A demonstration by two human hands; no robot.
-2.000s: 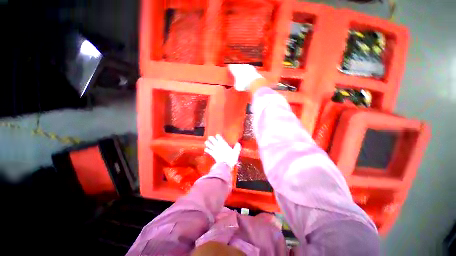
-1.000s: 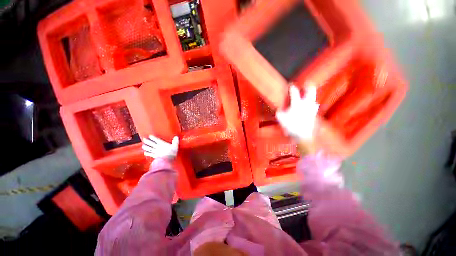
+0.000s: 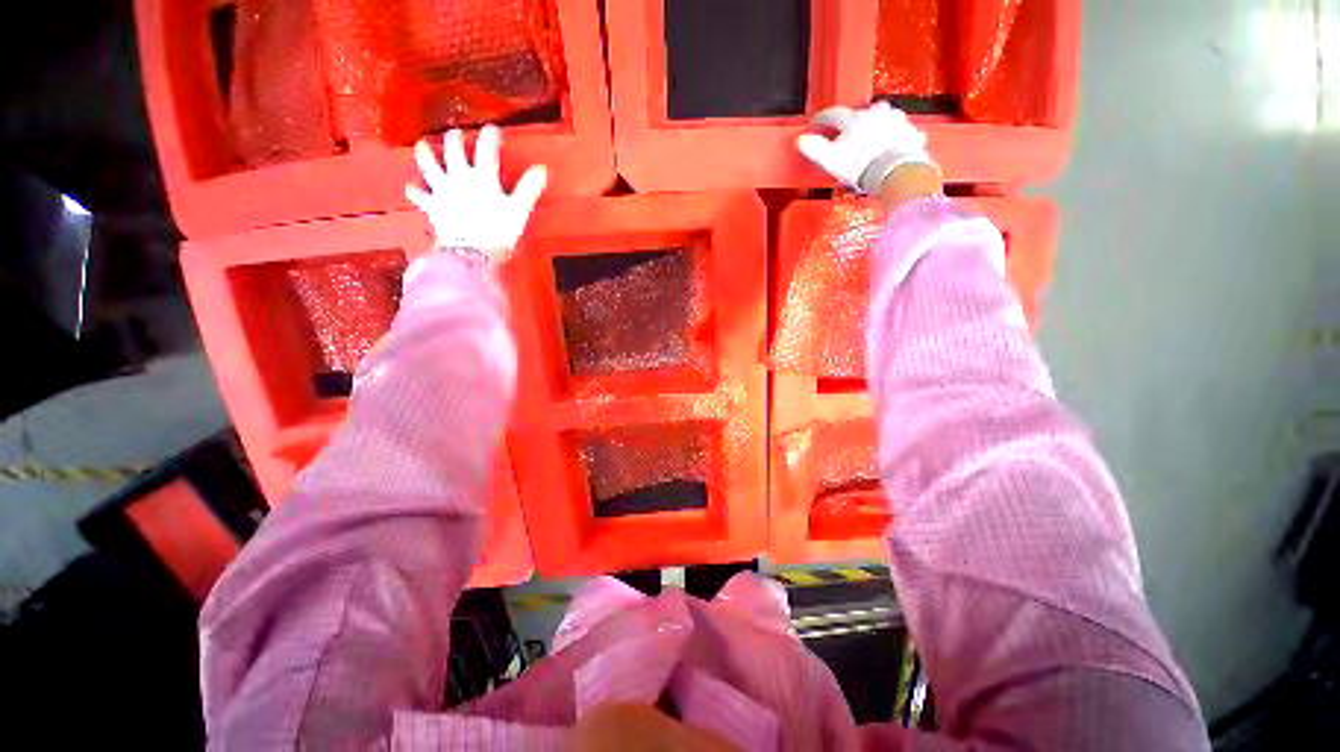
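Red-orange foam trays lie side by side. My left hand (image 3: 476, 196), white-gloved with fingers spread, rests on the near rim of the upper left tray (image 3: 390, 196). My right hand (image 3: 867, 144), white-gloved with fingers partly bent, is at the near rim of the upper right tray (image 3: 705, 157); whether it grips the rim is unclear. The upper right tray has one pocket with a flat dark liner (image 3: 738, 56) and one with bubble bags (image 3: 923, 52). The middle lower tray (image 3: 742, 507) has bubble bags (image 3: 635, 312) in both pockets. My forearms hide parts of the lower left and lower right trays.
A black bin with a red lining (image 3: 184, 538) stands at the lower left. Yellow-black tape (image 3: 838, 576) runs on the floor below the trays. Grey floor (image 3: 1161, 323) shows at the right. A dark object is at the right edge.
The tray with the dark-lined pocket was tilted and turned at the right; it now lies square at the upper right, covering the circuit boards. My left hand moved up to the upper left tray's rim.
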